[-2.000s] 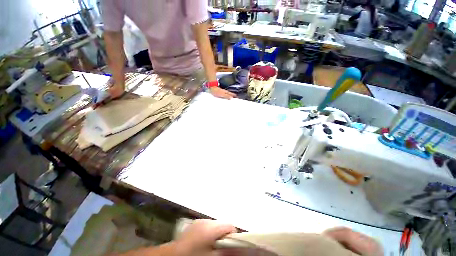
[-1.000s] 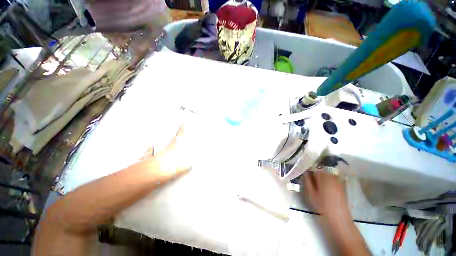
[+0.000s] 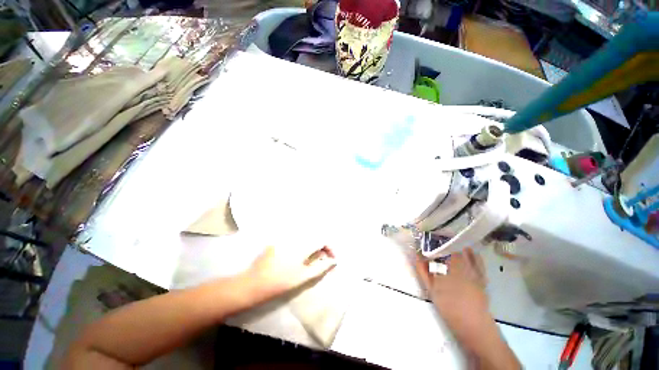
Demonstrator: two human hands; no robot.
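Observation:
A pale garment panel (image 3: pixel 318 312) lies on the white table in front of me, nearly white in glare, with its outline hard to see. My left hand (image 3: pixel 289 269) rests on it, fingers towards the machine; whether it grips the cloth is unclear. My right hand (image 3: pixel 454 278) is at the needle area, under the left end of the white sewing machine head (image 3: pixel 571 224). Its fingertips are close to the presser foot, and what they hold is hidden. A folded beige corner (image 3: pixel 215 219) shows left of my left hand.
A beige panel stack (image 3: pixel 87 119) lies on the plastic-covered side table at left. A blue-green and yellow lamp (image 3: pixel 578 79) reaches over the machine. Red-handled snips (image 3: pixel 573 347) lie at lower right. A pale tub (image 3: pixel 470 69) and a patterned item (image 3: pixel 367 36) stand behind.
I have sat or leaned in close to the machine, and the cloth now lies on the table. My left hand has moved right and lower; the standing person is out of view.

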